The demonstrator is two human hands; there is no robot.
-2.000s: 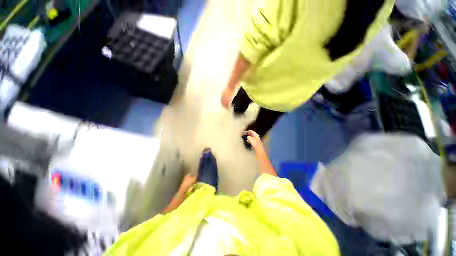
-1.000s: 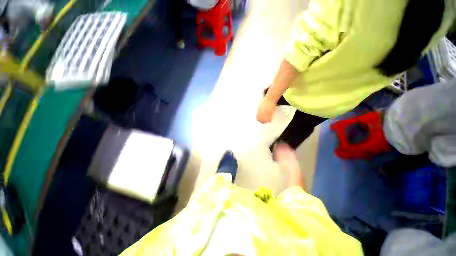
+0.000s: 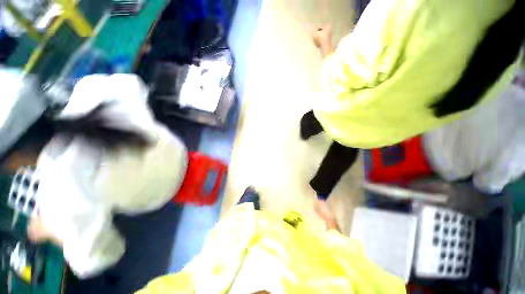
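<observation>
My right hand (image 3: pixel 326 212) shows small and blurred at the lower middle, just past my yellow-green sleeve (image 3: pixel 351 247) and close to a co-worker's dark trouser leg. No object shows in it, but its fingers are not clear. My left hand is not in view. The tip of my dark shoe (image 3: pixel 250 197) shows on the pale walkway (image 3: pixel 276 143) beyond my smock.
A person in a yellow-green smock (image 3: pixel 397 74) stands close at the right front. A seated person in white (image 3: pixel 115 166) is at left by a red stool (image 3: pixel 202 179). Another red stool (image 3: pixel 397 162) and a white perforated tray (image 3: pixel 446 241) are at right.
The view has moved along the walkway. The seated person at left and the tray at right have come into view. My right hand is lower in the picture. The co-worker's arm has swung forward.
</observation>
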